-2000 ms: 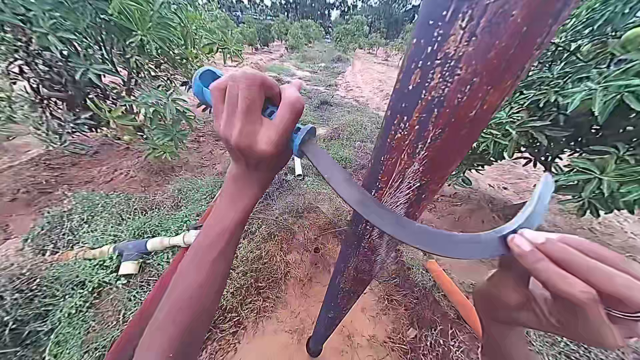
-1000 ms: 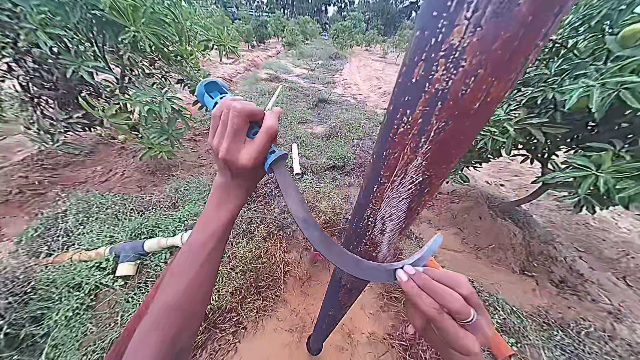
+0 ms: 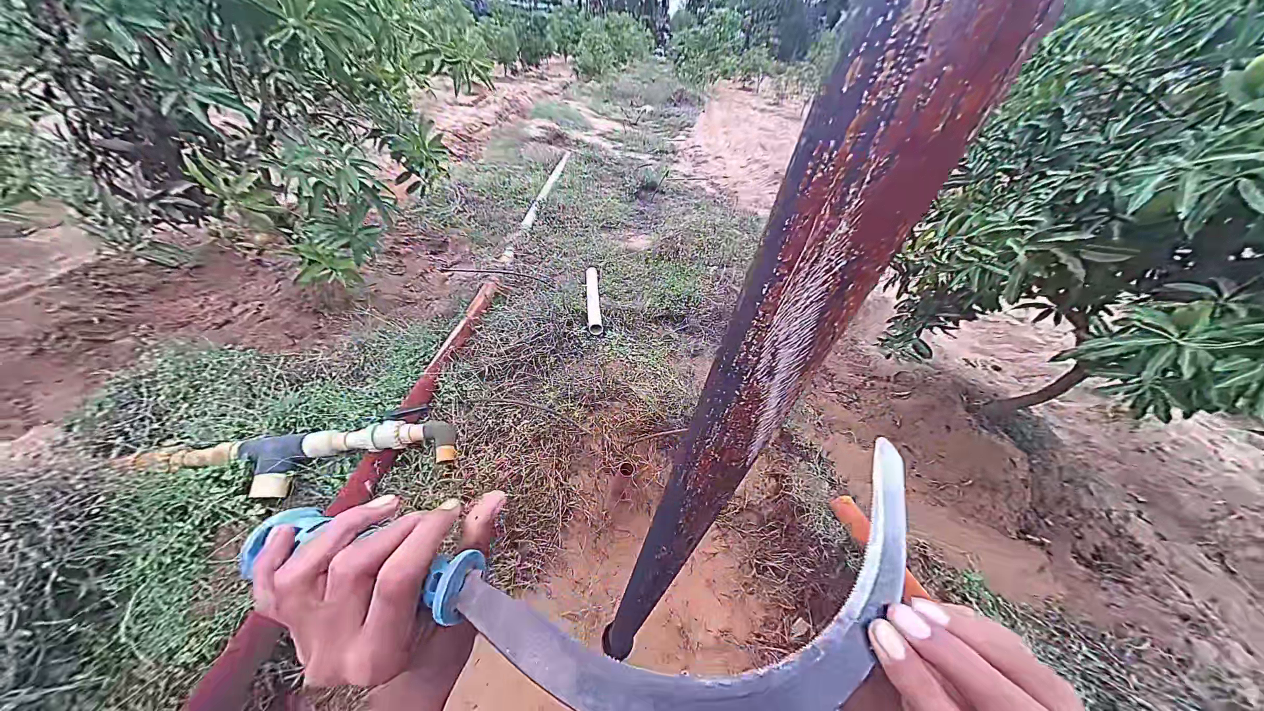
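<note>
A curved metal sickle (image 3: 632, 686) spans the bottom of the head view, its edge facing up and its pale tip rising at the right. My left hand (image 3: 370, 588) is closed around its blue handle (image 3: 453, 587), palm side partly hidden. Pinched between the thumb and fingertips of my right hand (image 3: 963, 657) is the blade near its tip. Just beyond the blade stands a leaning, rusty metal pole (image 3: 790, 326) with a scraped, pale patch on its side. The blade's lowest part is cut off by the view's edge.
A red-brown pipe (image 3: 434, 370) runs along the ground at left, beside a capped pipe fitting (image 3: 272, 454). A short white pipe (image 3: 592, 301) lies on the grass. An orange pipe (image 3: 851, 518) shows behind the blade. Leafy trees (image 3: 1106, 227) flank the path.
Both hands have moved down with the sickle, which hangs lower in the view. The left hand has turned, and the blade's tip now points up.
</note>
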